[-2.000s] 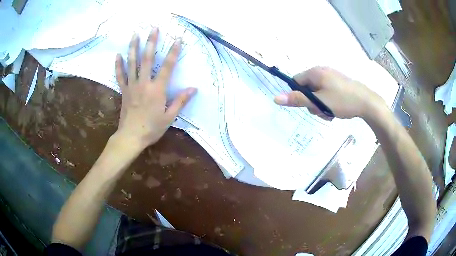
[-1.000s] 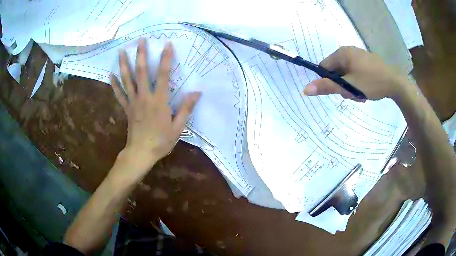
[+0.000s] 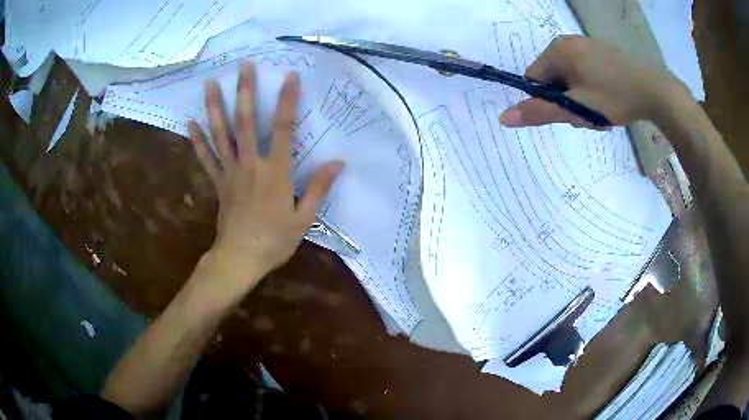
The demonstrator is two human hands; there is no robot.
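Observation:
My right hand (image 3: 575,86) is closed around the black handles of the tailor's shears (image 3: 448,62). The shears' blades point left, with the tip at the top edge of a curved marker-covered panel (image 3: 361,148). A curved cut separates this panel from the sheet stack (image 3: 484,221) on its right. My left hand (image 3: 255,184) lies flat on the panel, palm down, fingers spread. A bulldog clip (image 3: 333,234) grips the panel's lower edge beside my left hand. Two more bulldog clips, one at the stack's bottom (image 3: 558,332) and one at its right edge (image 3: 657,262), grip the sheets.
The brown table (image 3: 164,205) has a scuffed top. White scraps (image 3: 64,121) lie at the left. Stacked cut strips (image 3: 653,384) lie at the lower right, beside a pale tube. A grey flat bar (image 3: 628,49) lies along the upper right. Green floor shows at lower left.
The sheets have shifted down and right in view. The shears' tip has moved left along the panel's top edge, and the cut gap has widened. My left hand stays flat on the panel.

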